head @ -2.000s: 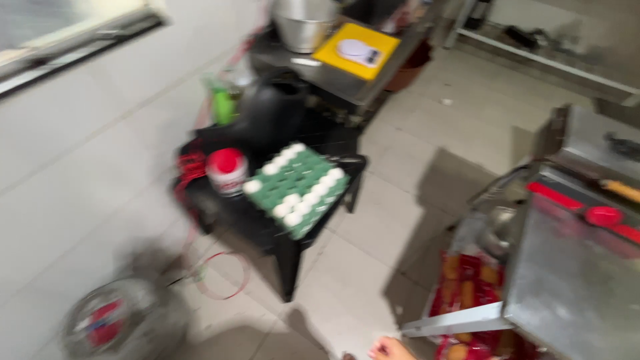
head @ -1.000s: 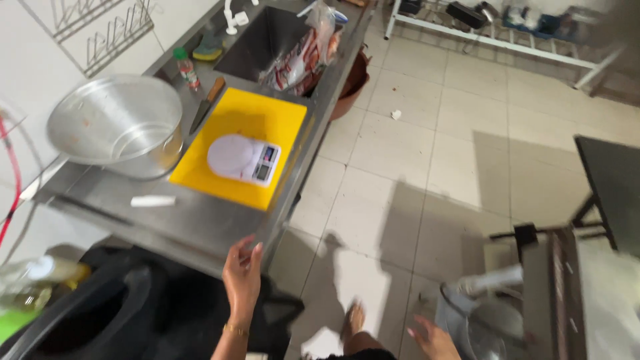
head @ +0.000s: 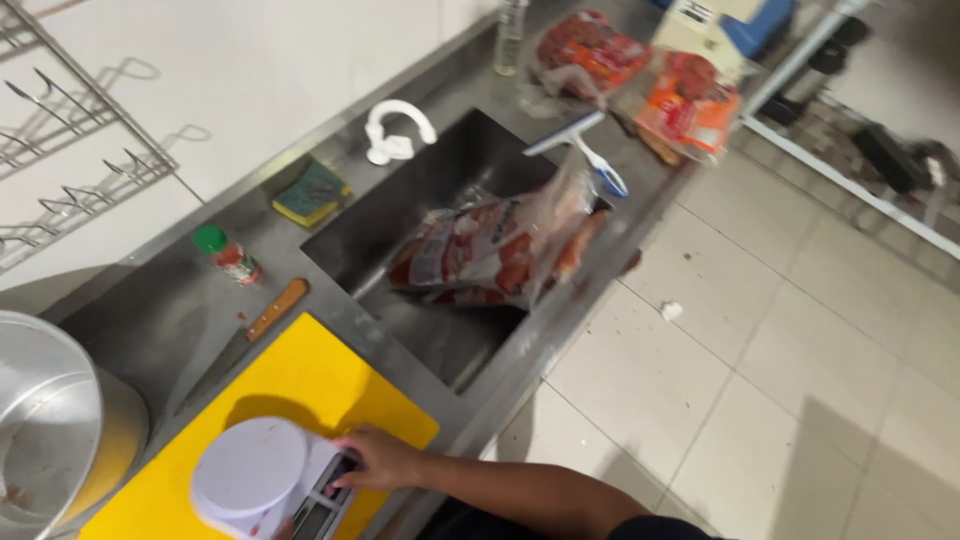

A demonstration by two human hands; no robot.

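A white digital kitchen scale lies on a yellow cutting board on the steel counter. My right hand grips the scale's display end, its thumb by the panel and its fingers at the far edge. Of my left hand only a bit of fingertip shows at the bottom edge, against the scale; the rest is out of frame. Beyond the board lies a knife with a wooden handle. A large aluminium pot stands left of the board.
Bagged meat lies in the steel sink. Around it are a white faucet, a sponge, a green-capped bottle and a squeegee. More red packages rest at the counter's far end, near a metal rack.
My right hand, apart from the scale a second ago, now holds its display end. My left hand has reached the scale's near edge. The view has swung toward the sink.
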